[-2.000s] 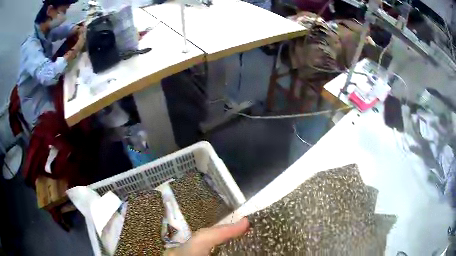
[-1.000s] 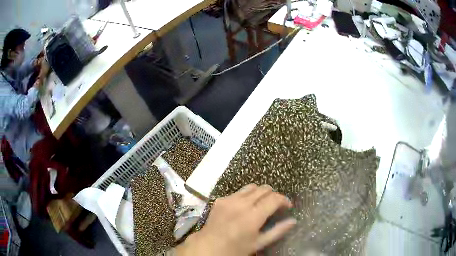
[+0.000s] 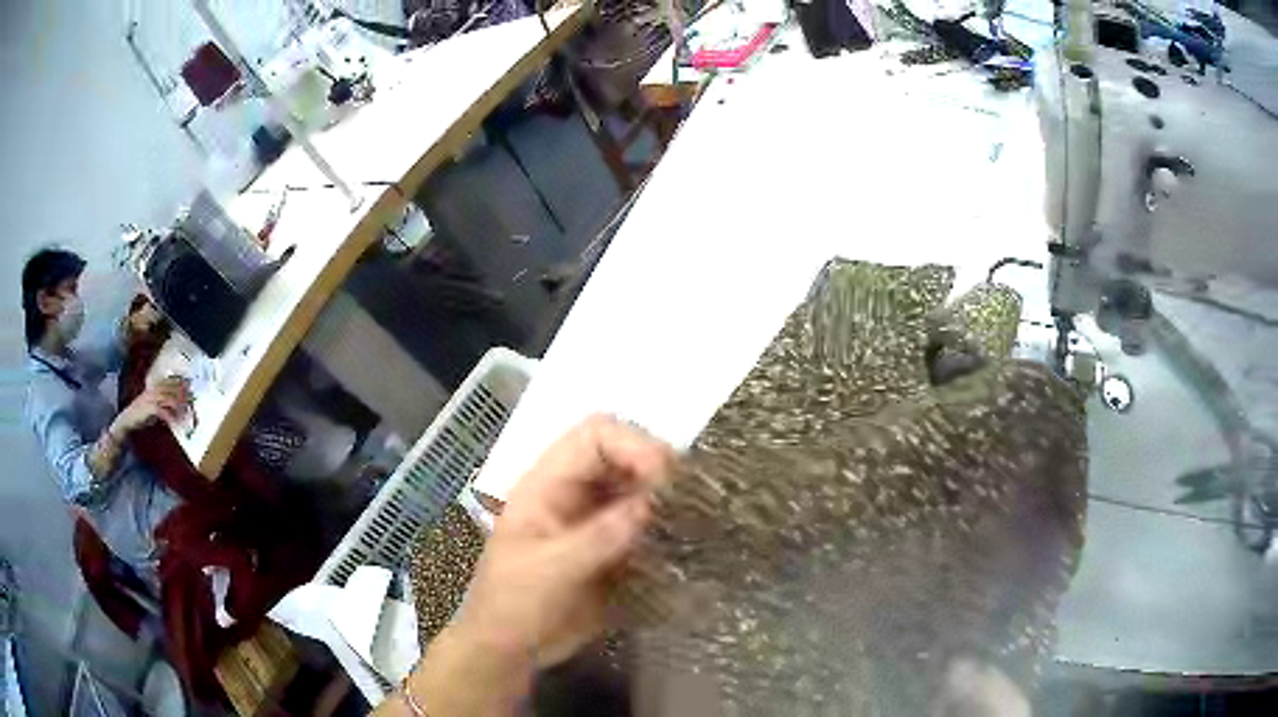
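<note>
The patterned fabric (image 3: 869,518), brown-black with pale specks, lies over the white table and reaches the sewing machine at the right. Its lower part is blurred. My left hand (image 3: 582,525) pinches the fabric's left edge between thumb and fingers, above the table's near left corner. My right hand (image 3: 981,693) shows only as a small blurred patch at the bottom edge, against the fabric; its fingers cannot be made out. A dark spot shows at a fold near the fabric's top right.
The sewing machine (image 3: 1156,182) stands at the right. A white slatted basket (image 3: 428,469) with patterned pieces and white pieces (image 3: 344,616) is below the table's left edge. A masked person (image 3: 84,406) sits at another table (image 3: 315,280). A pink item (image 3: 734,48) lies at the far end.
My left hand has gone from lying spread on the fabric to pinching its left edge. The fabric's near part has shifted and folded over. The view has swung right, showing the machine.
</note>
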